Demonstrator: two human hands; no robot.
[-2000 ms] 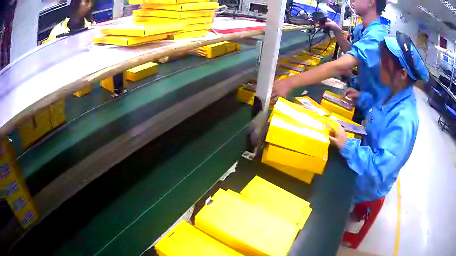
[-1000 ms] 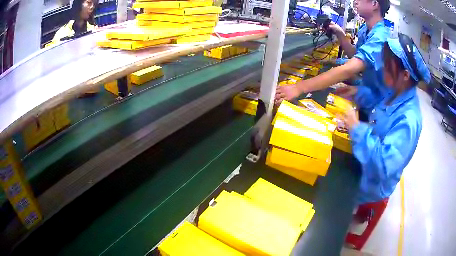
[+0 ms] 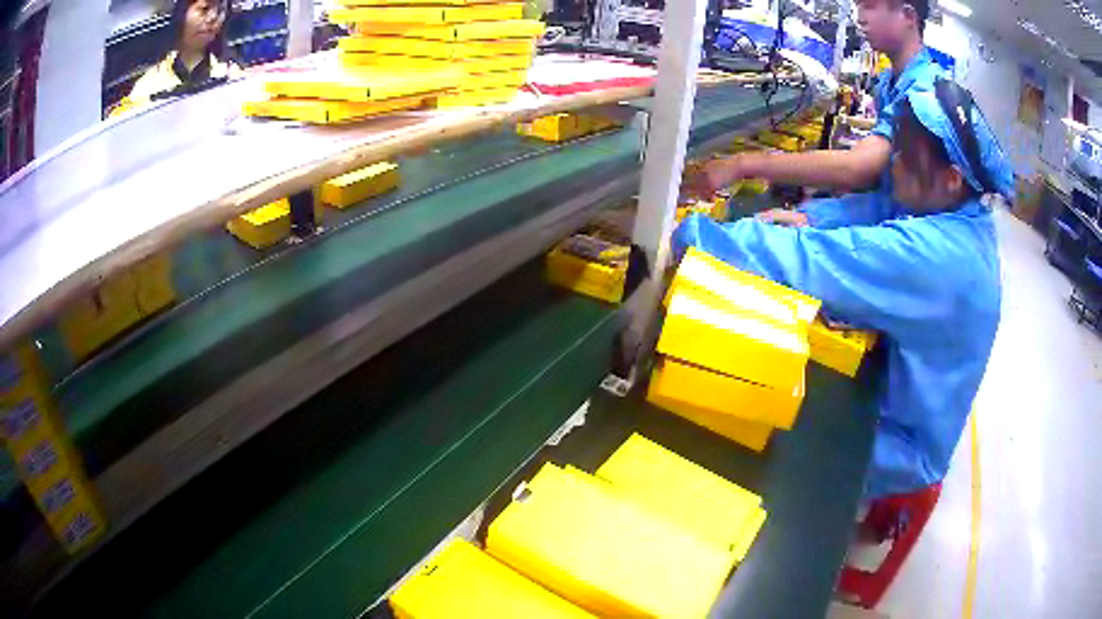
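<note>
Neither of my hands is in view. Nearest in front of me, several plain yellow boxes (image 3: 616, 532) lie flat and overlapping on the dark green side bench (image 3: 804, 466); one yellow box (image 3: 477, 586) is cut off by the bottom edge. Behind them stands a stack of yellow boxes (image 3: 735, 339), its upper ones tilted over the lower. A yellow box (image 3: 586, 268) with a dark top sits on the green conveyor belt (image 3: 459, 399) beside the white post.
A white post (image 3: 668, 145) rises between belt and bench. A raised white shelf (image 3: 145, 169) holds stacked yellow boxes (image 3: 441, 55). A yellow label strip (image 3: 48, 466) hangs at left. A person in blue (image 3: 937, 314) is at right by a red stool (image 3: 894, 544); others are behind.
The nearer person in blue has stretched an arm across behind the stack toward the post. The dark-topped box on the belt shows more clearly, slightly farther left. The view has shifted slightly.
</note>
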